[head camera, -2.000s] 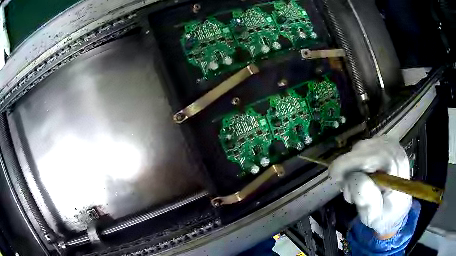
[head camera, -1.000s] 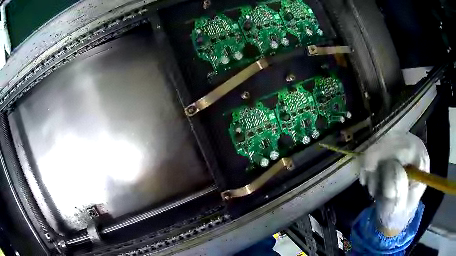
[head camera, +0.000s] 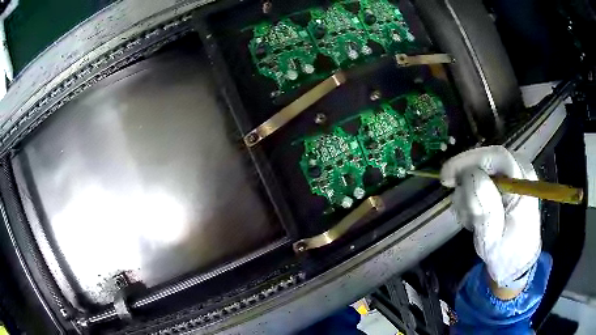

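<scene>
A black solder pallet (head camera: 281, 167) lies on the conveyor and bears two green PCB panels, an upper one (head camera: 284, 49) and a lower one (head camera: 333, 154). Brass-coloured hold-down clips lie beside them, one between the rows (head camera: 294, 110) and one at the lower edge (head camera: 340, 226). My right hand (head camera: 490, 203), in a white glove, holds a thin pointed tool with a yellow grip (head camera: 546, 190), perhaps tweezers. Its tip is at the pale capacitors on the lower panel's near edge; contact cannot be told. My left hand is not in view.
A grey metal plate (head camera: 131, 163) lies left of the pallet between chain rails. The near silver rail (head camera: 261, 314) curves below the pallet. A green mat (head camera: 59, 29) is at the upper left. Black framework is below the rail.
The pallet has shifted slightly right since the oldest frame. My right hand moved right, then back left and up, bringing the tool tip from the pallet's near edge to the lower panel.
</scene>
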